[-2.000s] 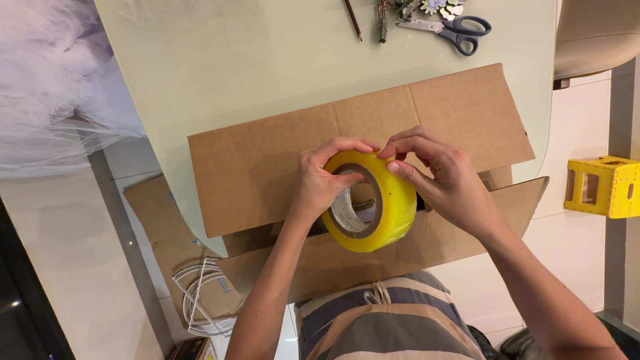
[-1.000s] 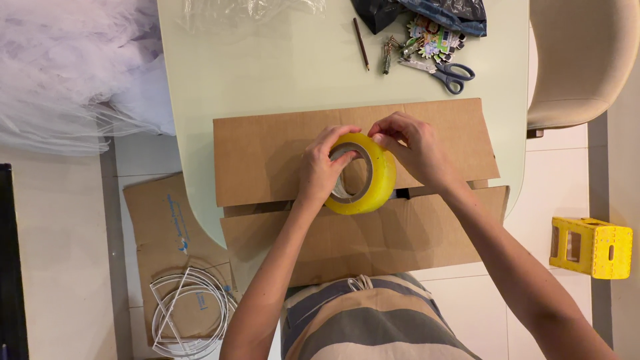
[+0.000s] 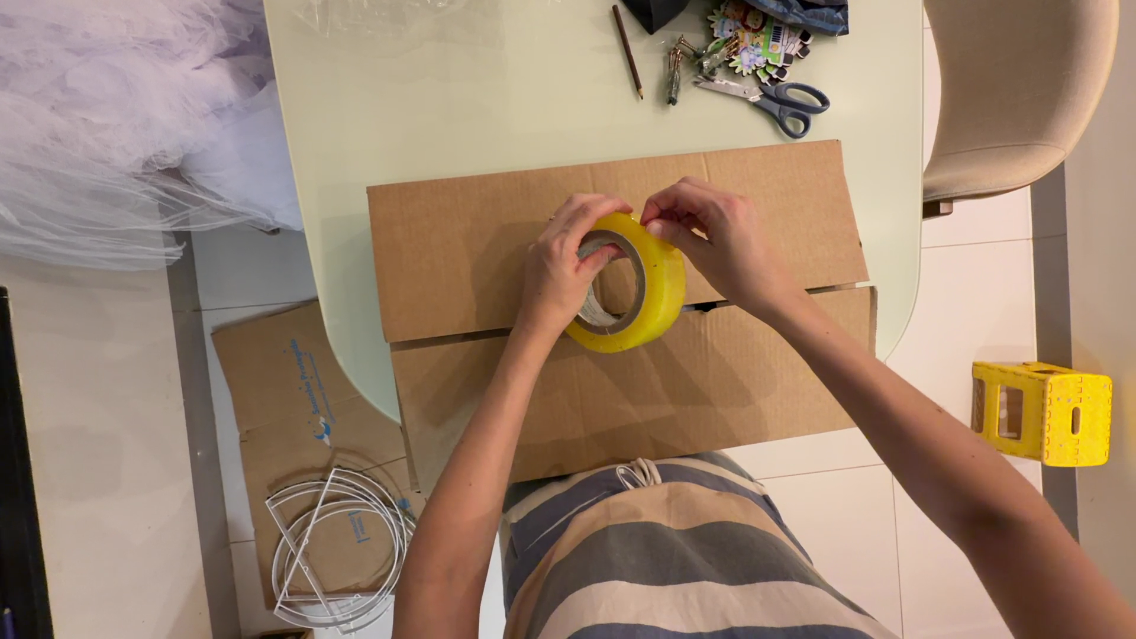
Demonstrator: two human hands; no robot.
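Observation:
A large roll of yellow packing tape (image 3: 661,288) is gripped by my left hand (image 3: 568,257), its thumb inside the cardboard core and its fingers over the outer edge. My right hand (image 3: 710,235) pinches at the top edge of the roll with thumb and fingers; whether a tape end is lifted there cannot be told. Beneath both hands lies a cardboard box (image 3: 461,257) with its two long top flaps folded inward, a narrow dark gap between them.
Scissors (image 3: 785,105), a brown pencil (image 3: 627,53), small metal pieces (image 3: 674,76) and printed cutouts (image 3: 768,40) lie on the pale table (image 3: 426,106). White wire frames (image 3: 333,550) rest over flat cardboard (image 3: 275,373) at lower left. A chair (image 3: 1003,98) and yellow stool (image 3: 1074,417) stand right.
The box's near flap, raised at a slant two seconds ago, now lies nearly level with the far one. Both hands stay at the tape roll. The view has shifted.

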